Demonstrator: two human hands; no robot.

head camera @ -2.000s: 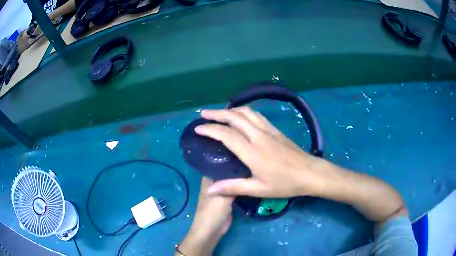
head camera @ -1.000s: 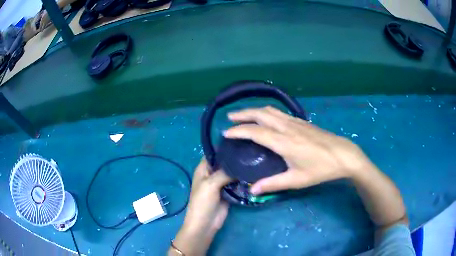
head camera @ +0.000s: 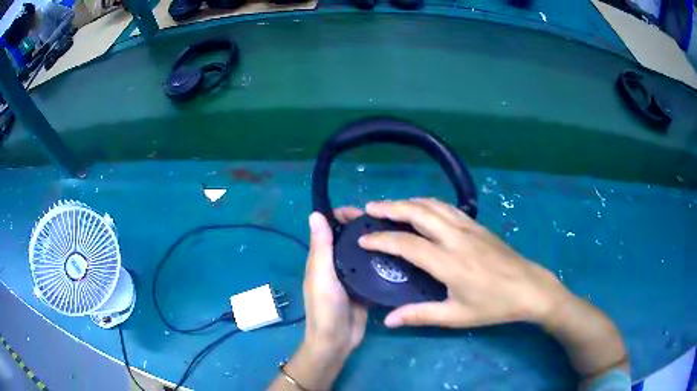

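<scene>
Black headphones are held over the teal bench, with the curved headband (head camera: 390, 131) arching away from me. A round black ear cup cover (head camera: 367, 271) with small dots and a pale shiny patch lies over the near ear cup. My left hand (head camera: 330, 294) grips the cup's left edge, thumb up along its side. My right hand (head camera: 466, 267) lies over the cover, fingers spread across its top and thumb at its lower edge. The cup under the cover and the other cup are hidden. No green board shows.
A white desk fan (head camera: 75, 263) stands at the left. A white power adapter (head camera: 257, 307) with a looped black cable (head camera: 158, 267) lies beside my left hand. A white scrap (head camera: 215, 195) lies beyond. The green conveyor belt (head camera: 428, 72) carries headphones (head camera: 200, 70) and another pair (head camera: 643, 99).
The cover has come over the open cup, and the green board is now hidden. My left hand has shifted up along the cup's side. The view has shifted, moving the fan and adapter rightward.
</scene>
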